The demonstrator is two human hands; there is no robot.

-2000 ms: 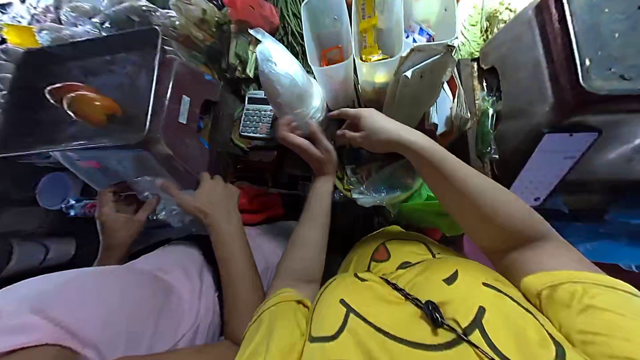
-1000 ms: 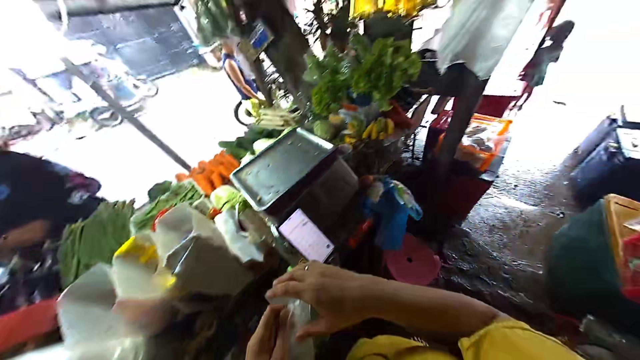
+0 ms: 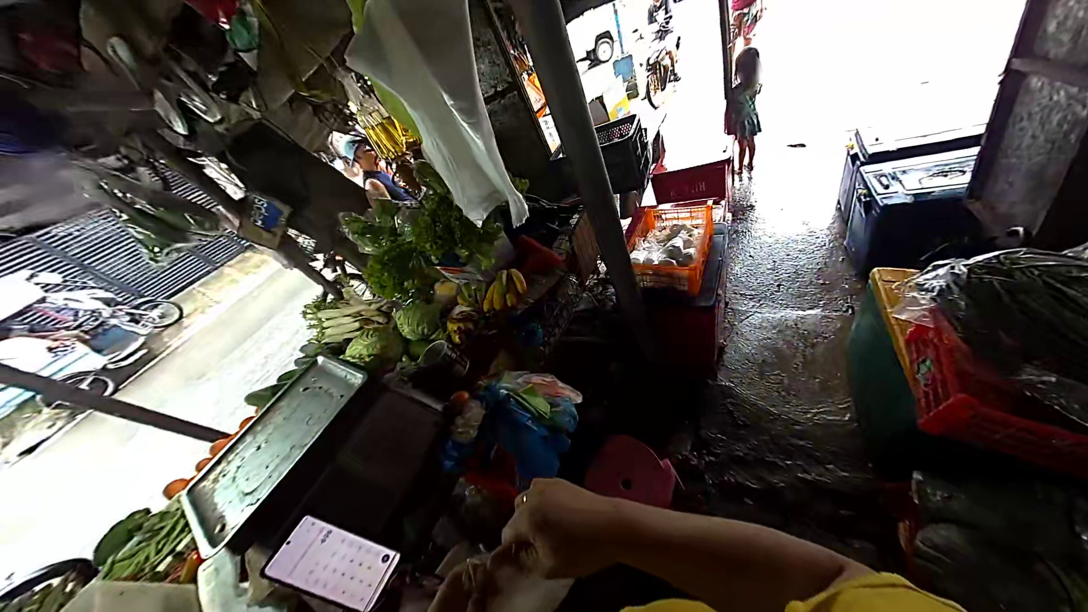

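Note:
At the bottom centre, my right hand (image 3: 548, 531) is closed, with a ring on one finger. My left hand (image 3: 480, 582) touches it from below, fingers bent. A pale plastic bag (image 3: 548, 592) shows just under the hands, pinched between them; most of it is hidden or out of view. Left of the hands, a smartphone (image 3: 331, 563) with a lit keypad screen leans at the base of a weighing scale. The scale's metal pan (image 3: 272, 450) is tilted in this view. Above my hands hangs a bunch of blue plastic bags (image 3: 531, 429).
Leafy greens (image 3: 416, 246), cabbages (image 3: 374, 347) and bananas (image 3: 505, 290) fill the stall behind a slanted post (image 3: 586, 161). A pink plastic stool (image 3: 631, 472) stands near my right forearm. An orange crate (image 3: 673, 246) and a red crate (image 3: 977, 408) flank the wet aisle; a person stands farther off.
The view has swung far from the stall's interior to the aisle. My hands were apart near a filled plastic bag two seconds ago; they are now together.

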